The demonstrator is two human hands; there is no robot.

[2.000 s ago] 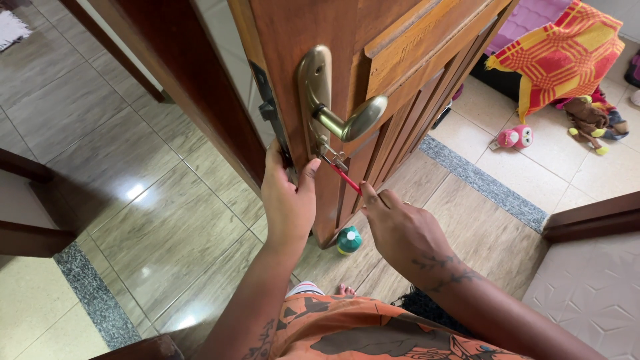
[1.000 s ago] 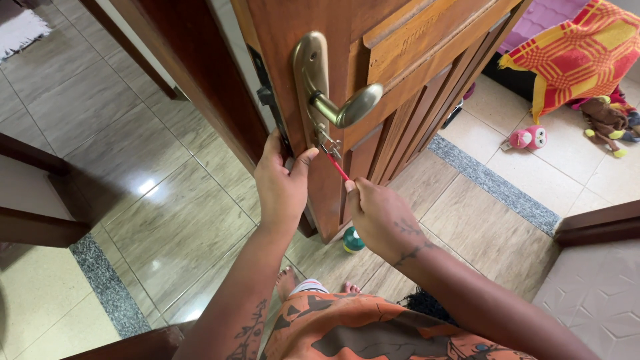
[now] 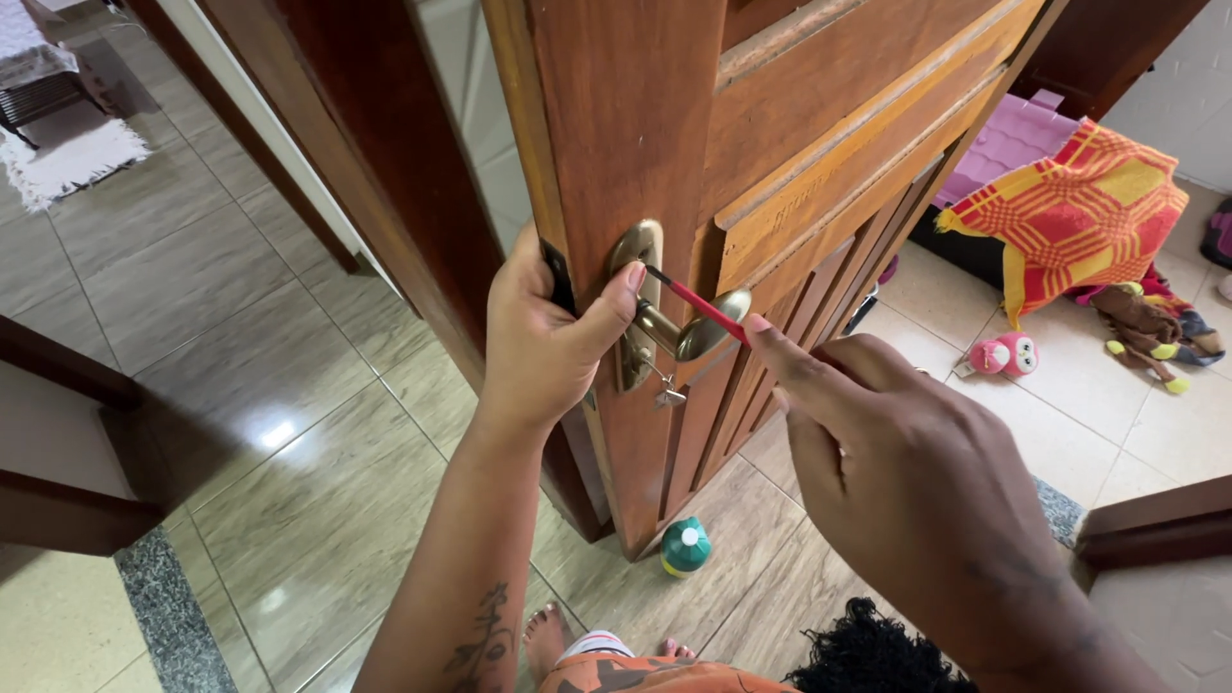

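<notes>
A wooden panelled door (image 3: 635,125) stands open with a brass escutcheon plate (image 3: 643,236) and lever handle (image 3: 712,325). My right hand (image 3: 895,462) holds a red screwdriver (image 3: 707,308), its dark tip at the upper part of the plate above the lever. My left hand (image 3: 549,337) grips the door's edge, thumb on the plate beside the tip, fingers behind the edge. A key (image 3: 669,395) hangs from the lock below the lever. The screw itself is too small to make out.
A green bottle (image 3: 685,547) stands on the floor by the door's bottom corner. Dark curly hair (image 3: 871,654) shows below my right arm. On the right lie a pink owl toy (image 3: 1004,355) and a red and yellow cloth (image 3: 1088,217). The door frame (image 3: 404,144) is at left.
Both hands have moved up the plate. The screwdriver's tip was near the key below the lever and is now above the lever. The view has shifted.
</notes>
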